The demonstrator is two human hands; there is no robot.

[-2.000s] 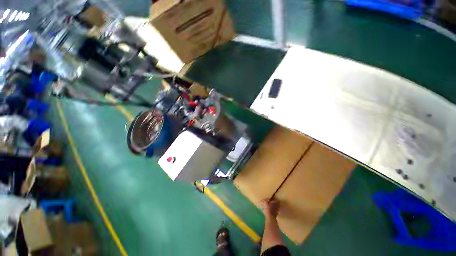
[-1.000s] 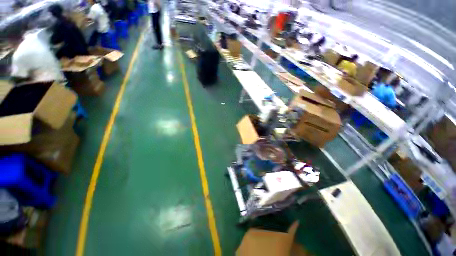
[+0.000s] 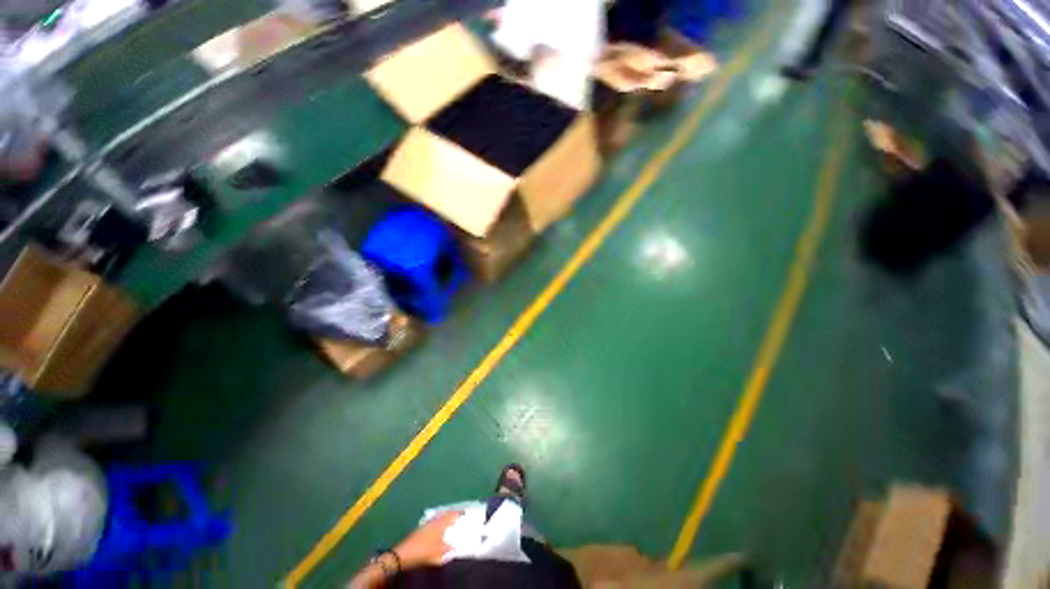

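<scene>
My left hand [image 3: 428, 541], with a dark bracelet at the wrist, is at the bottom edge left of centre. Its fingers are on a crumpled white sheet [image 3: 488, 534] in front of my body and seem to hold it; blur hides the fingertips. Brown cardboard [image 3: 622, 566] shows beside my body at the bottom edge, mostly cut off. My right hand is not in view.
An open carton [image 3: 463, 175] with dark contents stands upper centre. A blue stool [image 3: 417, 262] and a small box with a clear bag [image 3: 343, 301] are below it. Yellow lines [image 3: 541, 301] mark the green aisle. A carton [image 3: 904, 538] stands lower right, a dark object [image 3: 927, 213] upper right.
The view has swung from the white bench and machine to the aisle's left side. Earlier a hand was on a closed carton; now my left hand is at the white sheet.
</scene>
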